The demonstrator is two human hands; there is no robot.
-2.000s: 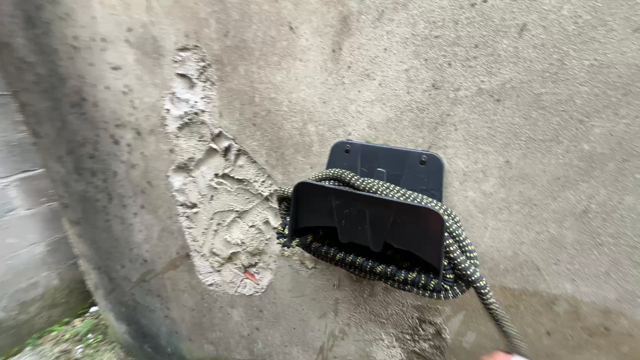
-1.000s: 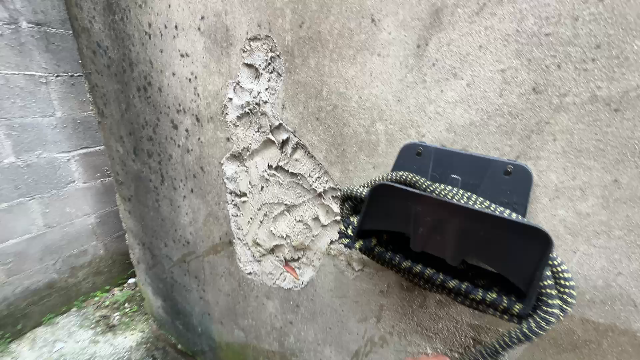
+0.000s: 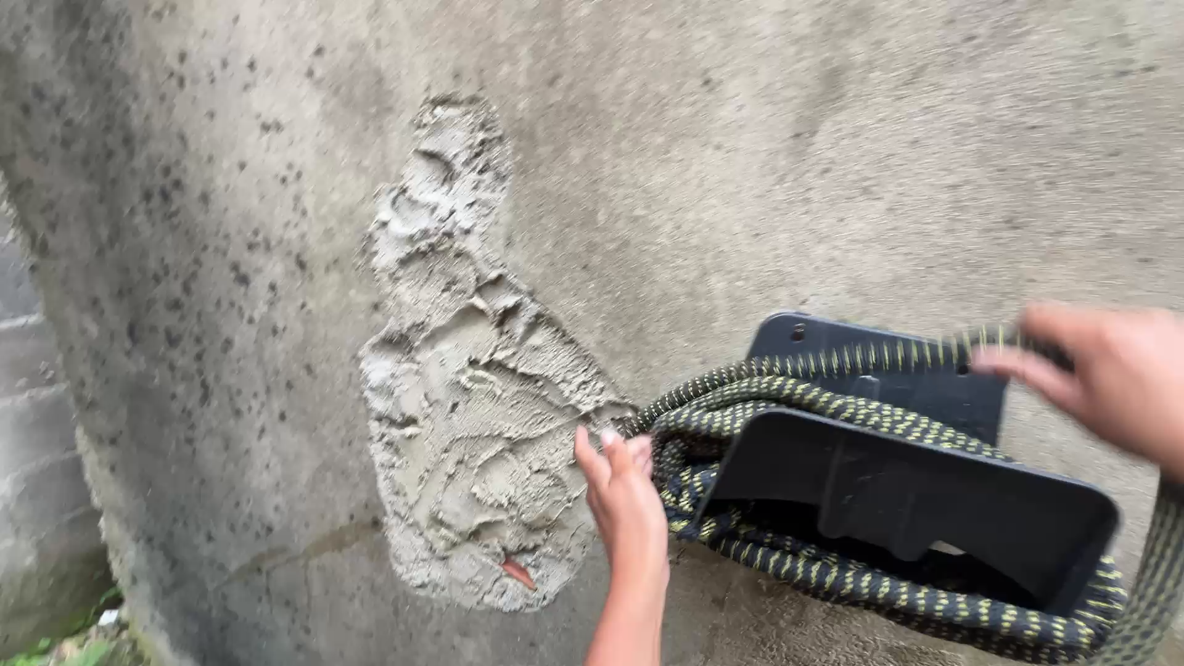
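A black plastic hose hanger (image 3: 911, 486) is mounted on the concrete wall, with a black-and-yellow fabric-covered hose (image 3: 832, 573) coiled around it. At the upper right, my right hand (image 3: 1101, 370) grips a length of this hose that runs across the top of the hanger. My left hand (image 3: 624, 495) is at the left end of the coil, fingers pointing up beside the hose; whether it presses on the hose is hard to tell. Motion blurs the right hand.
Left of the hanger, a rough grey mortar patch (image 3: 481, 398) covers part of the wall (image 3: 647, 139), with a small reddish piece (image 3: 518, 573) near its bottom. A block wall (image 3: 42, 462) stands at the far left, with green plants (image 3: 88, 652) at its foot.
Both hands have come into fuller view, the left at the coil's left end, the right above the hanger's right side. Another length of hose now crosses the hanger's top.
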